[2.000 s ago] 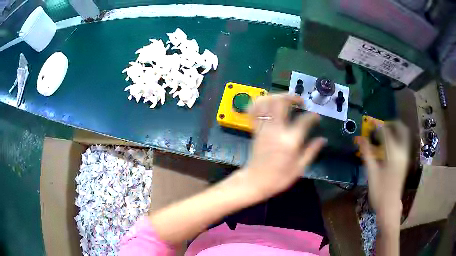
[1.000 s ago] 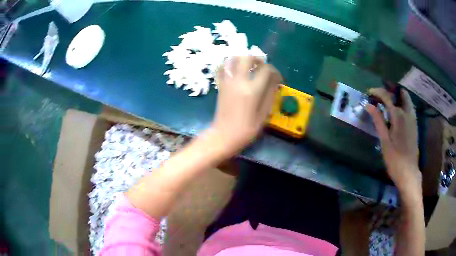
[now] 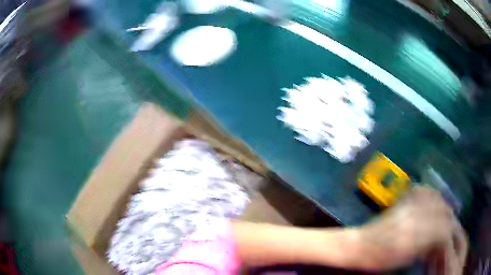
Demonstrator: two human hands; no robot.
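The picture is blurred. My left hand [image 3: 417,231] is at the lower right, beside a yellow button box [image 3: 383,180] with a dark green button. Its fingers point down and right, and I cannot tell whether they hold anything. A pile of white bladed plastic parts [image 3: 329,115] lies on the green bench, up and left of the button box. A pale strip of the fixture plate [image 3: 444,188] shows faintly above my left hand. My right hand is not clearly in view.
A large carton [image 3: 126,166] full of white parts [image 3: 186,198] stands below the bench edge at lower left. A white oval disc [image 3: 203,45] lies on the bench at the upper left, with a pale blurred tool [image 3: 156,27] beside it. A pale strip [image 3: 371,67] borders the bench.
The view has swung left and tilted, so the bench things appear further right. My left hand has moved from the white pile to the right of the yellow box. My right hand has dropped out of clear view.
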